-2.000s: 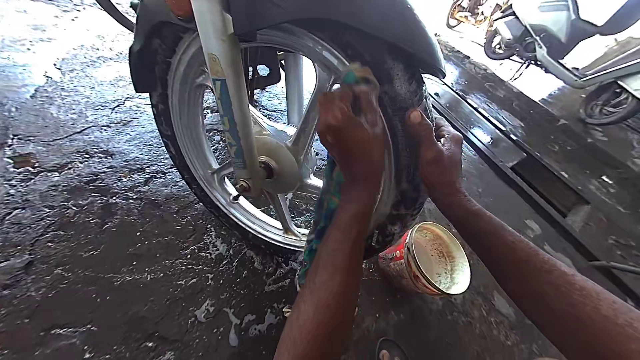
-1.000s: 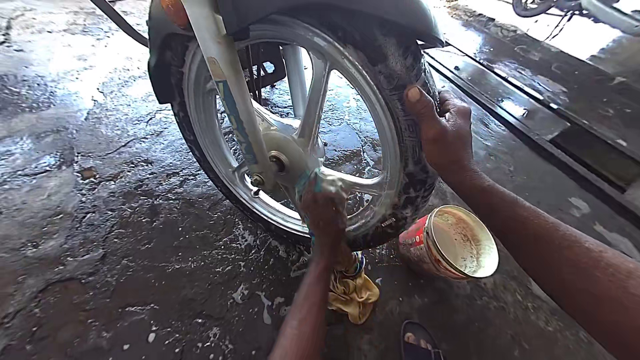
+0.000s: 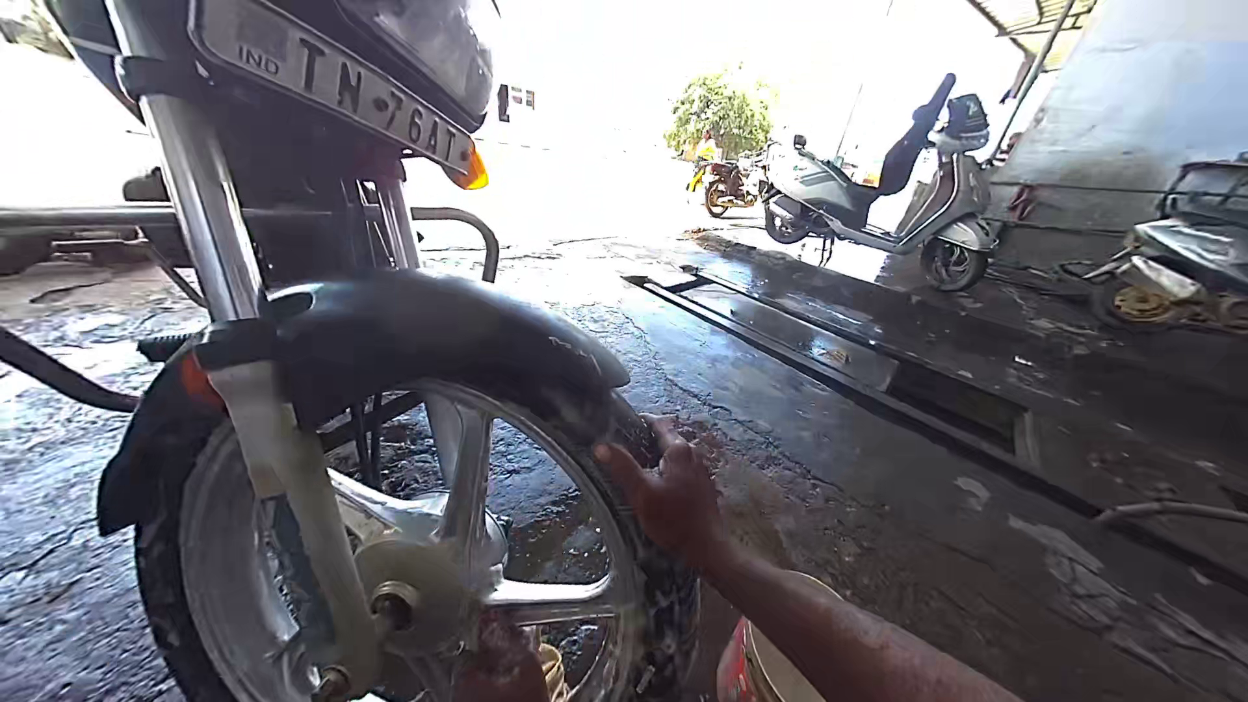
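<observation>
A motorcycle's front wheel with a silver alloy rim [image 3: 468,487] fills the lower left under a black front fender [image 3: 439,331]. My right hand [image 3: 673,487] grips the black tyre [image 3: 668,604] at its upper right, thumb on the near side. Low in the view, my left hand [image 3: 502,663] is at the spokes beside the wheel hub [image 3: 414,590], blurred and partly cut off by the bottom edge. Yellowish cloth [image 3: 553,673] shows just right of it; whether the fingers are closed on it is hidden.
A red bucket [image 3: 741,663] with a pale inside stands right of the tyre, partly behind my right forearm. A metal-edged floor channel [image 3: 829,375] crosses the wet ground. Beyond it stand a parked scooter [image 3: 877,205] and another two-wheeler [image 3: 1180,263] by the wall.
The view has tilted up to the fork and number plate. My left hand has gone from the right side of the rim down to the hub area; my right hand stays on the tyre.
</observation>
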